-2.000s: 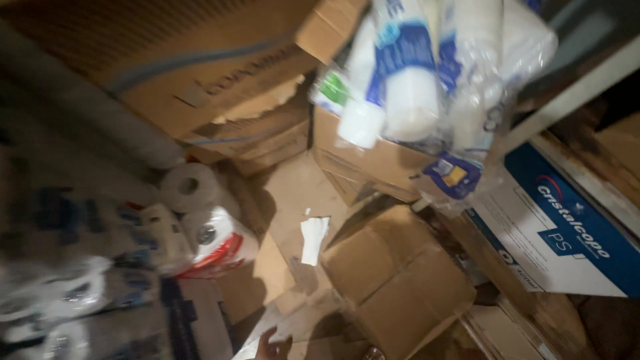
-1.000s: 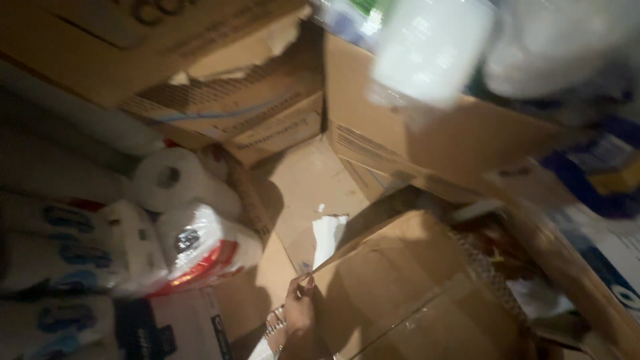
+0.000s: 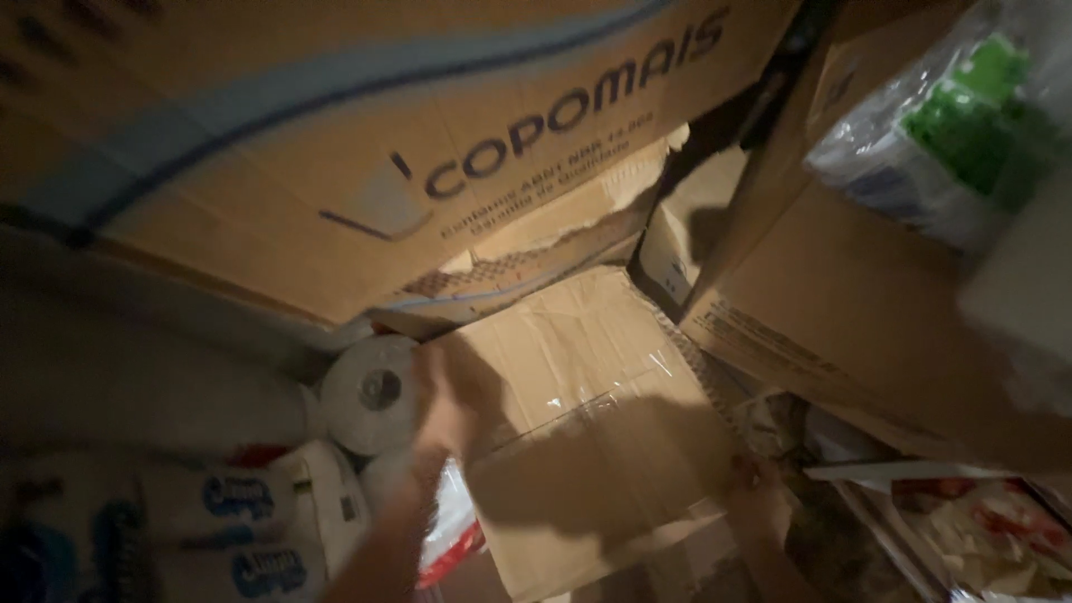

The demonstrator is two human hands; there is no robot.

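Observation:
A taped cardboard box [image 3: 586,435] fills the lower middle of the head view, its top partly in shadow. My left hand [image 3: 448,402], blurred, is pressed against the box's left side, beside a large paper roll [image 3: 347,410]. On the opposite side my right hand [image 3: 749,481] holds the box's right edge; its fingers are dim and hard to make out. Between them the box is gripped from both sides. Behind it lies a torn cardboard box [image 3: 553,251].
A large printed carton [image 3: 276,167] looms at the upper left. Plastic-wrapped paper rolls [image 3: 243,528] are stacked at the lower left. On the right stand another carton [image 3: 837,335] and a plastic-wrapped pack with green print [image 3: 963,126]. An open box with crumpled contents [image 3: 988,536] lies lower right.
One second ago a single hand was at the box's left edge; now both hands hold it. The box has moved left and farther in, covering the white scrap. The view has shifted closer.

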